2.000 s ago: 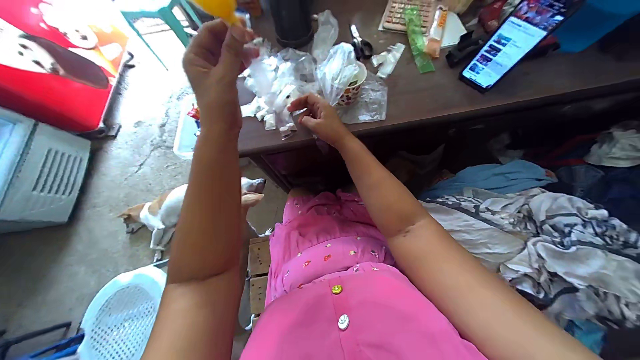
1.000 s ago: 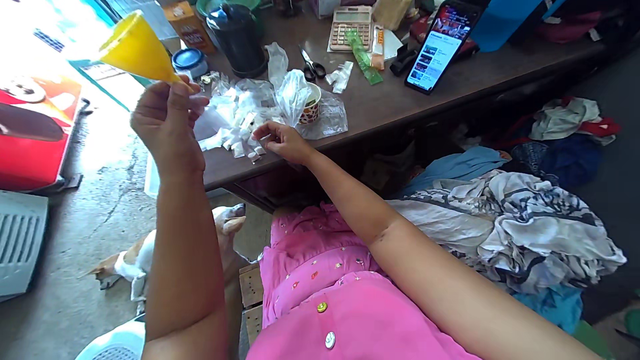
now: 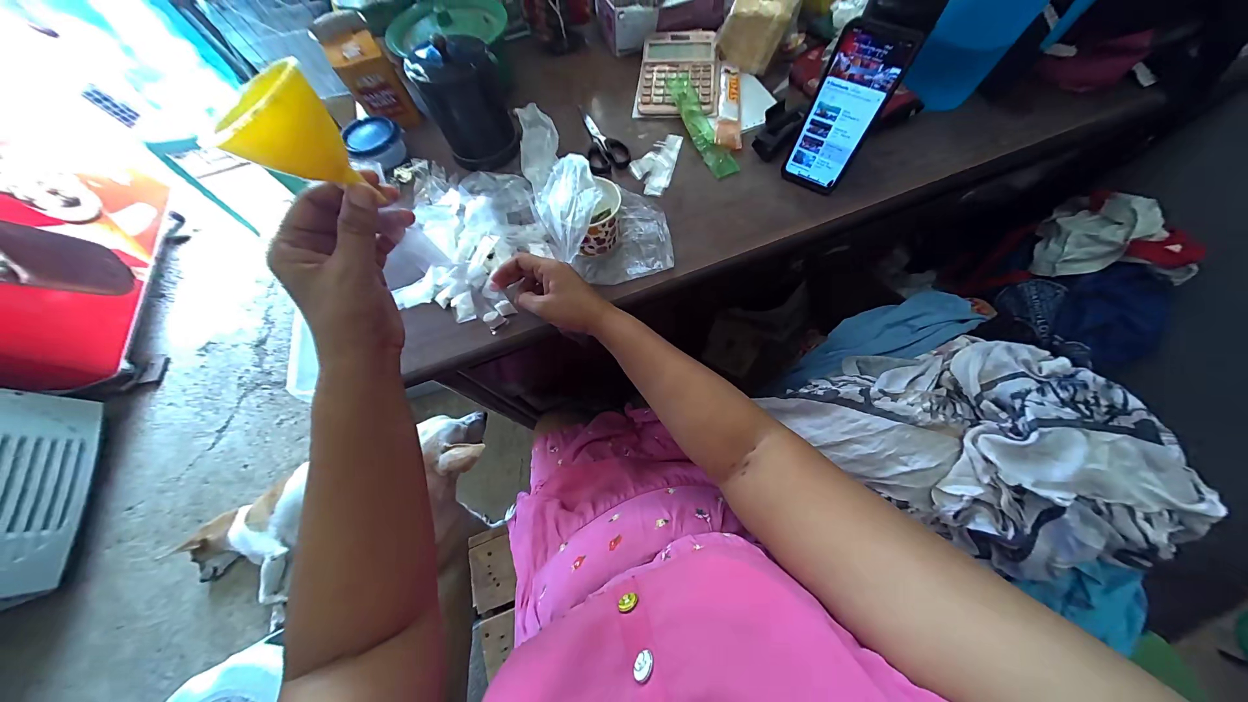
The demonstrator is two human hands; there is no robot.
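My left hand [image 3: 341,244] is raised at the table's left end, its fingers closed on the narrow spout of a yellow plastic funnel [image 3: 283,122]. Small white packets [image 3: 468,283] lie heaped below and to the right of it, among clear plastic bags [image 3: 565,200]. My right hand [image 3: 551,290] is low at the right side of the heap, fingers curled; whether anything is between the fingertips cannot be told. A patterned paper cup [image 3: 602,232] stands just behind the right hand, with a clear bag against its left side.
Behind the heap are a dark lidded pitcher [image 3: 468,107], a blue-lidded jar [image 3: 373,141] and scissors [image 3: 604,146]. A calculator [image 3: 675,73] and a propped smartphone [image 3: 848,107] are farther right. Crumpled clothes [image 3: 1014,439] lie at the right below the table; dogs [image 3: 283,507] are on the floor.
The view has shifted toward the left, bringing the whole funnel into sight. My left hand still holds it raised, and my right hand stays by the white packets.
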